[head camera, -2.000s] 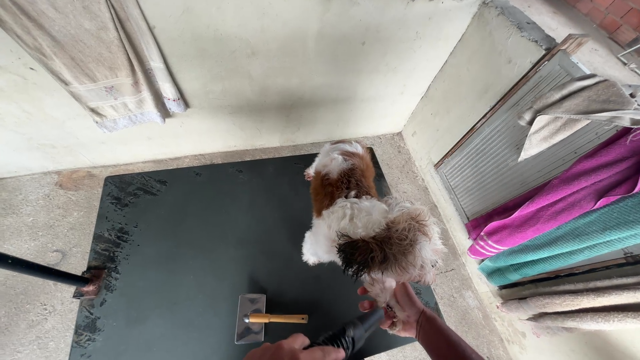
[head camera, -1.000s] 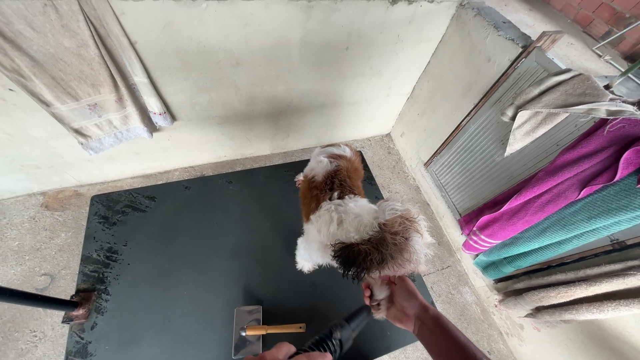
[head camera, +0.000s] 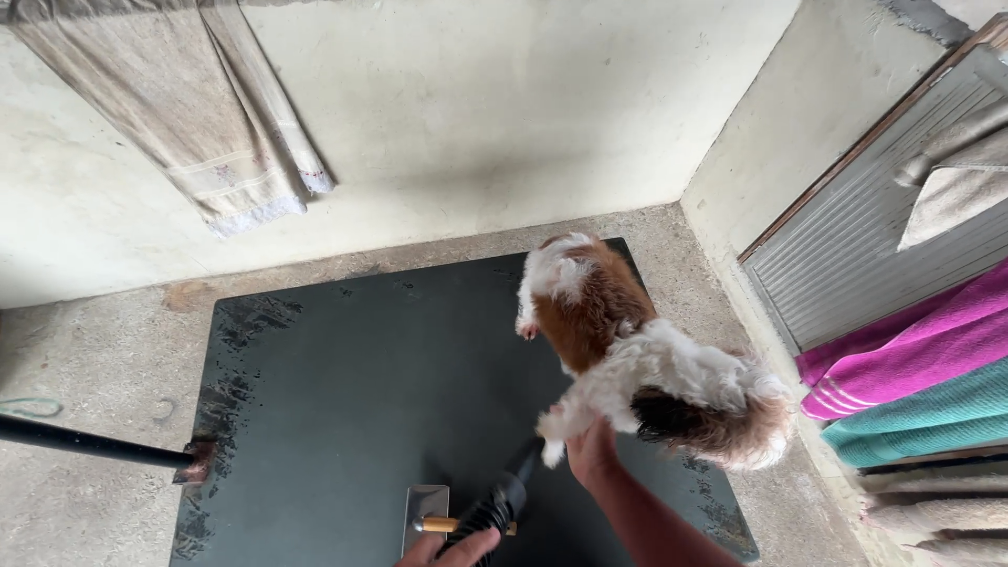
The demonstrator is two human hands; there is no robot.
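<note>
A brown and white long-haired dog (head camera: 606,307) stands on a black grooming table (head camera: 339,394), its head turned to the right. My right hand (head camera: 592,453) is closed around the upper part of one of its front legs, the fingers partly hidden by fur. The white paw (head camera: 553,445) sticks out to the left of that hand. My left hand (head camera: 461,550), at the bottom edge, grips a black ribbed dryer hose (head camera: 482,516), whose narrow nozzle points up at the paw. Partly hidden behind the hose lies a slicker brush (head camera: 426,504) with a wooden handle.
A black metal arm (head camera: 94,445) meets the table's left edge. A beige towel (head camera: 189,118) hangs on the back wall. Magenta (head camera: 921,339) and teal (head camera: 929,409) towels hang at the right, beside a grey ribbed panel (head camera: 850,213). Concrete floor (head camera: 102,339) surrounds the table.
My right hand has shifted from the dog's lower paw to higher on the leg. The dog's foreleg now reaches left, and its head has moved right. The hose nozzle points more steeply upward.
</note>
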